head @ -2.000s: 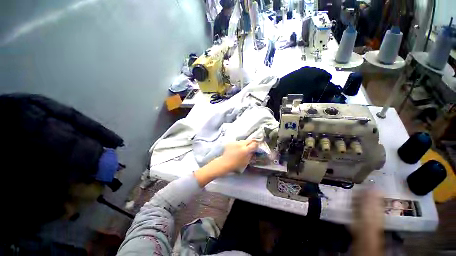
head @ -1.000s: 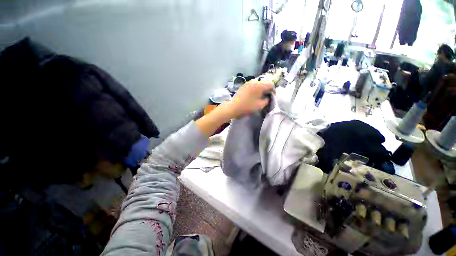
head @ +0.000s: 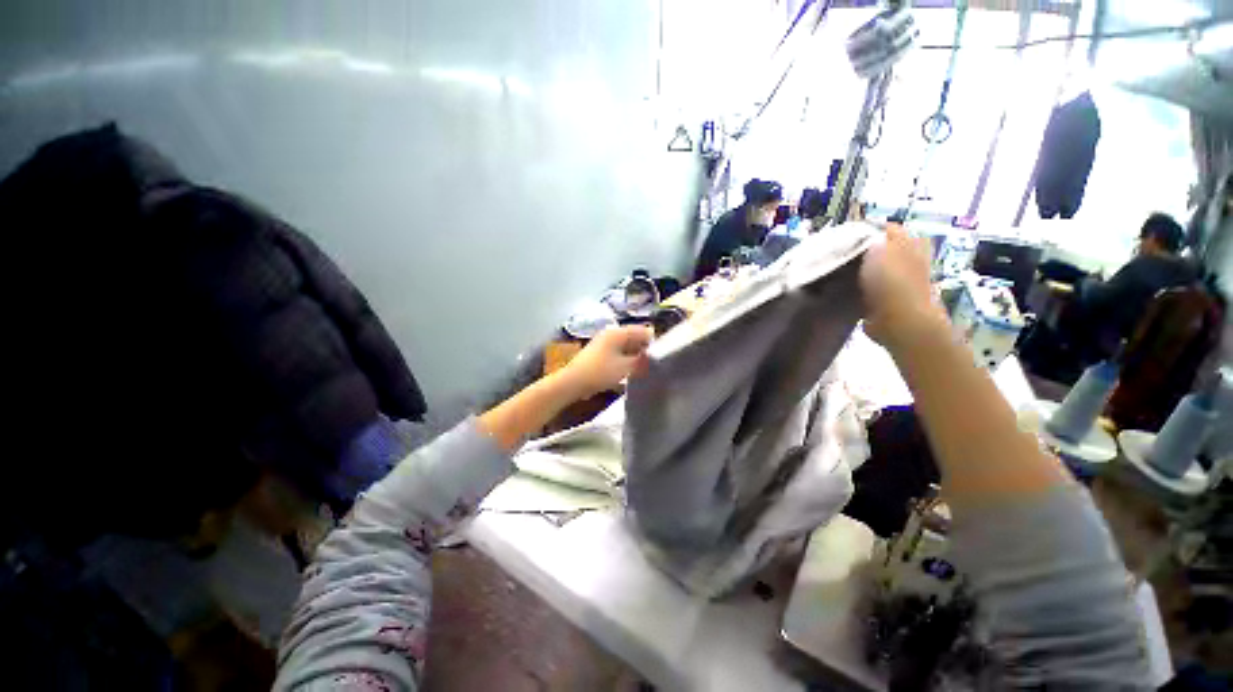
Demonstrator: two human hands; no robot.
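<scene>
A light grey garment piece is held up in front of me, its top edge stretched between my two hands. My left hand grips the left corner of that edge. My right hand grips the higher right corner. The lower part of the garment hangs in folds onto the white table. The overlock machine stands below right, largely hidden behind my right forearm and sleeve. More pale cloth lies on the table behind the left side of the garment.
Dark cloth lies behind the machine. Thread cones stand at right on round white stands. A black padded jacket hangs at left by the wall. One person sits in the far background, another at far right.
My right hand has come into view and taken the garment's edge. The edge is now spread wide between both hands. My left hand has moved down and slightly left. The view has tilted up.
</scene>
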